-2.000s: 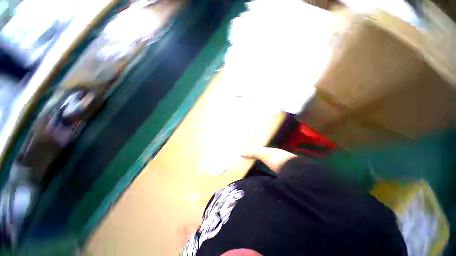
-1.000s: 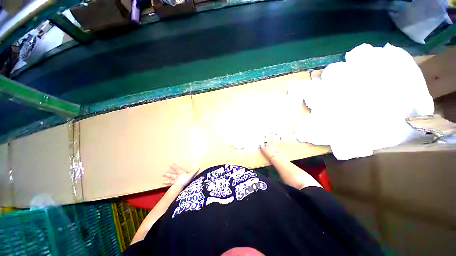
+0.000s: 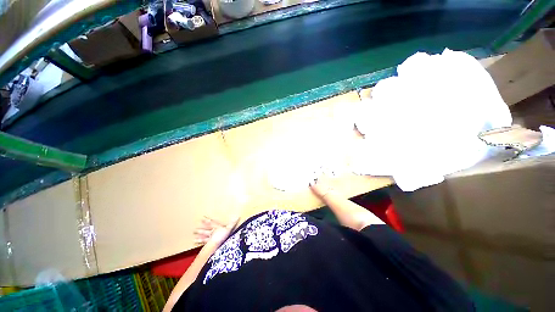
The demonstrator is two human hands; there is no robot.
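My left hand (image 3: 212, 231) rests with its fingers spread on the near edge of the cardboard bench cover (image 3: 146, 195) and holds nothing. My right hand (image 3: 316, 187) is at the near edge of a white patch of glare, probably a flat white plastic bag (image 3: 298, 158); the glare hides its fingers, so I cannot tell if it grips. A large crumpled white pile of poly bags (image 3: 435, 116) lies on the right end of the bench, overexposed.
A dark green conveyor belt (image 3: 255, 67) runs beyond the bench. Small open boxes of parts (image 3: 193, 30) stand across it. A large cardboard carton (image 3: 487, 213) is at the right. Green crates (image 3: 106, 295), a yellow crate (image 3: 152, 289) and red plastic (image 3: 176, 263) show below the bench edge.
Since one second ago the view has shifted slightly, showing more of the boxes across the belt. Both hands stay in nearly the same places. Two seconds ago the view was turned and blurred.
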